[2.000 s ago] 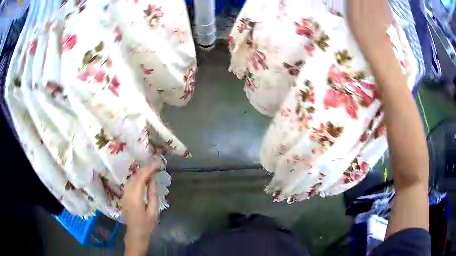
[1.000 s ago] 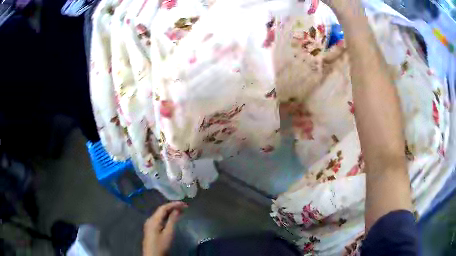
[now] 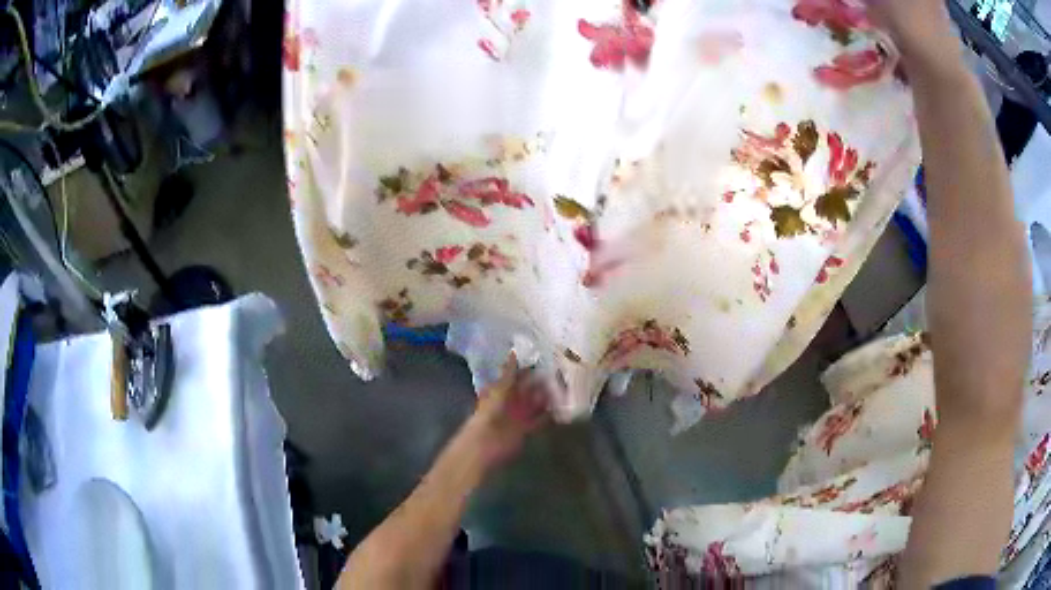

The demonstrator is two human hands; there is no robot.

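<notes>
A cream floral garment (image 3: 668, 173) with pink-red flowers hangs spread in front of me, its lower edge over the floor. My left hand (image 3: 519, 403) is at the lower edge of the garment, blurred, with its fingers on the cloth and the plain white underlayer. My right arm reaches up along the right side; my right hand (image 3: 905, 23) is at the garment's upper right, partly cut off by the top edge, and its fingers cannot be made out. The garment's upper end is out of the picture.
At the left stands a white padded ironing table (image 3: 196, 380) with a steam iron (image 3: 148, 369) on it. Cables and a dark stand are behind it. More floral garments (image 3: 795, 530) hang at the lower right. A grey-green floor (image 3: 334, 438) shows between them.
The view has swung left, bringing the ironing table and iron into sight. One floral garment is now apart from the others. My left hand has moved from below the cloth to its lower edge.
</notes>
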